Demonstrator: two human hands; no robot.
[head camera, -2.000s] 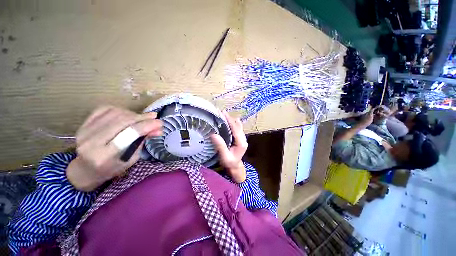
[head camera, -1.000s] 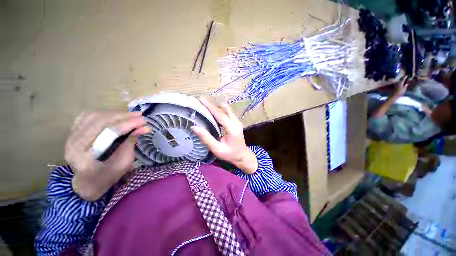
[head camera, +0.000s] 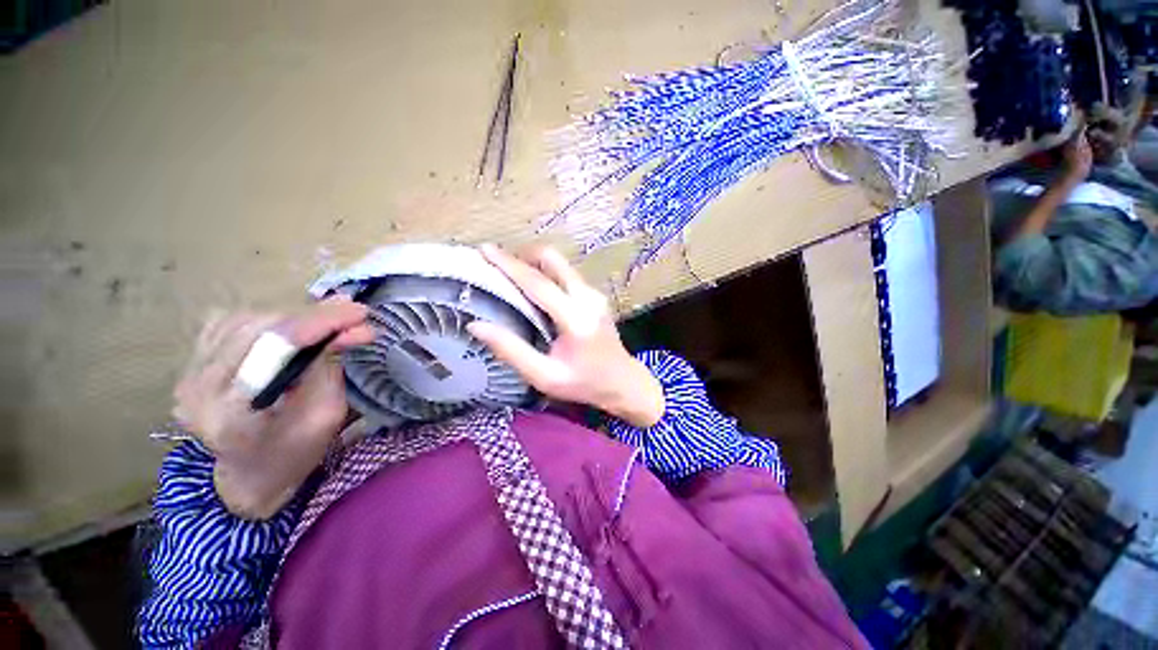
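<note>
A grey round fan housing (head camera: 438, 362), with curved fins and a pale centre disc with a dark slot, is held tilted at the bench edge against my apron. My left hand (head camera: 267, 400), with a white band on one finger, holds black tweezers (head camera: 290, 375) at the housing's left rim; their tips are hard to make out. My right hand (head camera: 572, 337) grips the housing's right side, fingers on the outer ring and thumb over the fins. A thin wire end shows left of my left wrist.
Spare tweezers (head camera: 502, 114) lie on the cardboard-covered bench (head camera: 254, 127). A blue-white wire bundle (head camera: 737, 121) lies to the right, with a dark parts heap (head camera: 1016, 76) beyond. An open carton (head camera: 838, 381) with a white sheet (head camera: 912, 305) stands beside the bench. Another person (head camera: 1073, 248) is at right.
The view has shifted, so the bundle and carton sit differently in frame. The housing is more tilted than at first, and my right fingers have moved up onto its ring. My left hand still holds the tweezers.
</note>
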